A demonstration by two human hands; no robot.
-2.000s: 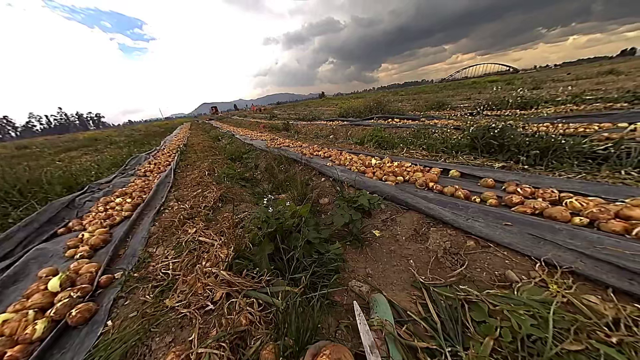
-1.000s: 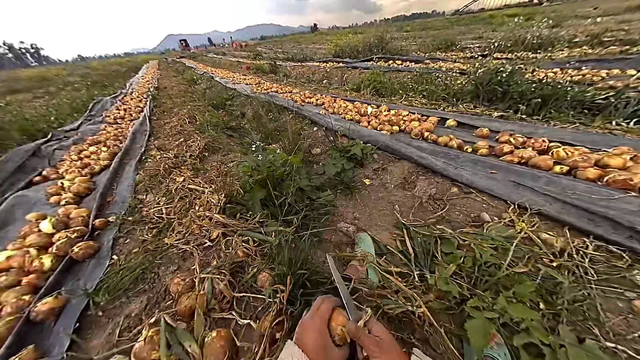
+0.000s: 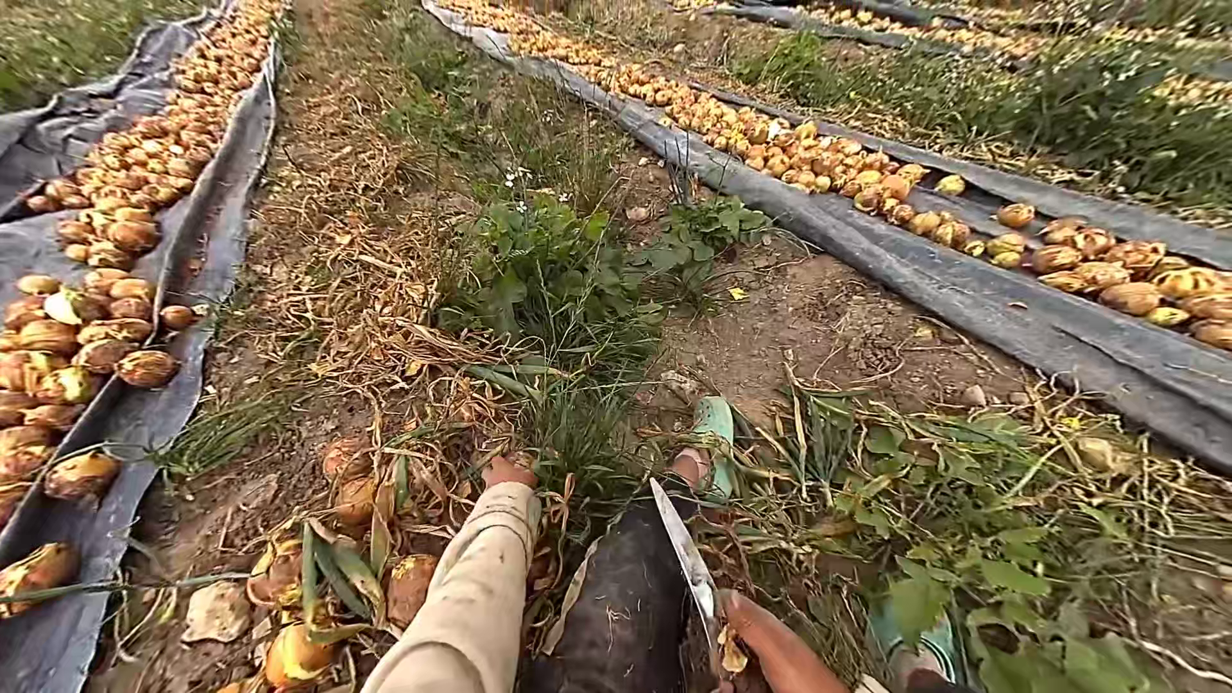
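My left hand (image 3: 508,472) reaches down into dry onion tops and weeds at lower centre, its sleeve stretched out behind it. Whether its fingers hold anything is hidden. In my right hand (image 3: 765,640), at the bottom, is a knife (image 3: 683,544) with a long metal blade pointing up and forward over my dark trouser leg. A scrap of dry onion skin (image 3: 731,653) hangs by the fingers. Several unpicked-looking onions (image 3: 411,585) with leaves lie on the soil left of my left arm.
Onions lie in long rows on black ground sheeting at left (image 3: 217,279) and right (image 3: 962,279). Weeds (image 3: 553,260) and dry stalks (image 3: 366,279) cover the strip between. A green shoe (image 3: 714,443) stands beyond the knife; a stone (image 3: 216,612) sits at lower left.
My hands were together around an onion with the knife; now they are apart. The left has moved forward and left to the ground, and that onion is out of sight. The view has tilted down.
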